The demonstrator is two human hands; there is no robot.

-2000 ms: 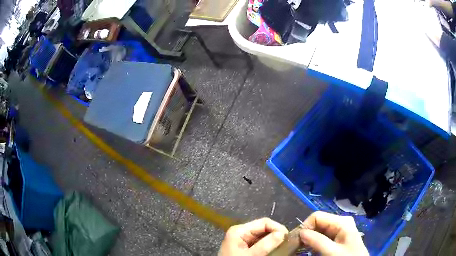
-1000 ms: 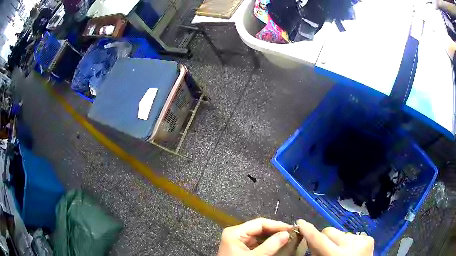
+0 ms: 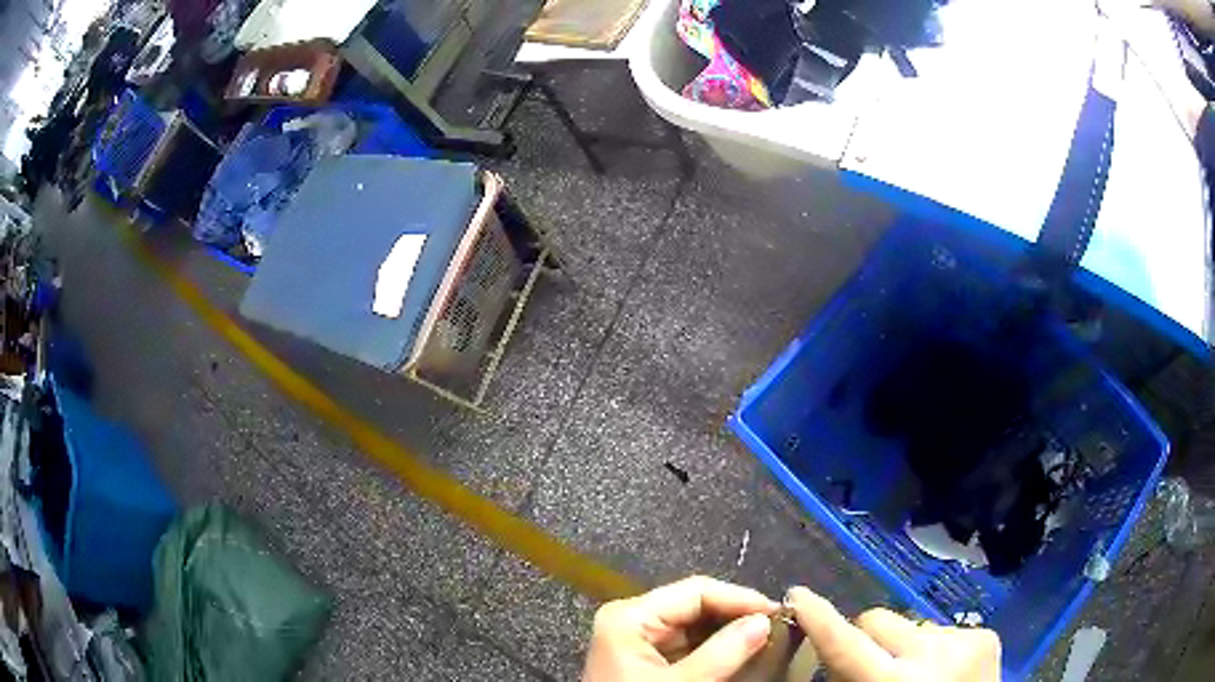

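My left hand (image 3: 686,633) is at the bottom edge, its thumb and index finger pinched together. My right hand (image 3: 893,646) is beside it, its fingertips meeting the left ones. Between the fingertips is a very small, pale, shiny thing (image 3: 786,613), mostly hidden; I cannot tell whether it is a needle or pin. A brownish patch shows just below the fingertips, too covered to make out. Both hands are cut off by the bottom edge.
A blue crate (image 3: 813,498) with black pieces stands right of my hands. A white table (image 3: 979,133) bears a dark strap (image 3: 1082,167). A blue-topped crate stool (image 3: 353,253), a green sack (image 3: 229,600) and a yellow floor line (image 3: 400,460) lie left.
Two seconds ago a thin pale line stuck up from my right fingertips and more of the brown piece showed. My fingertips have since closed together. The view has shifted slightly.
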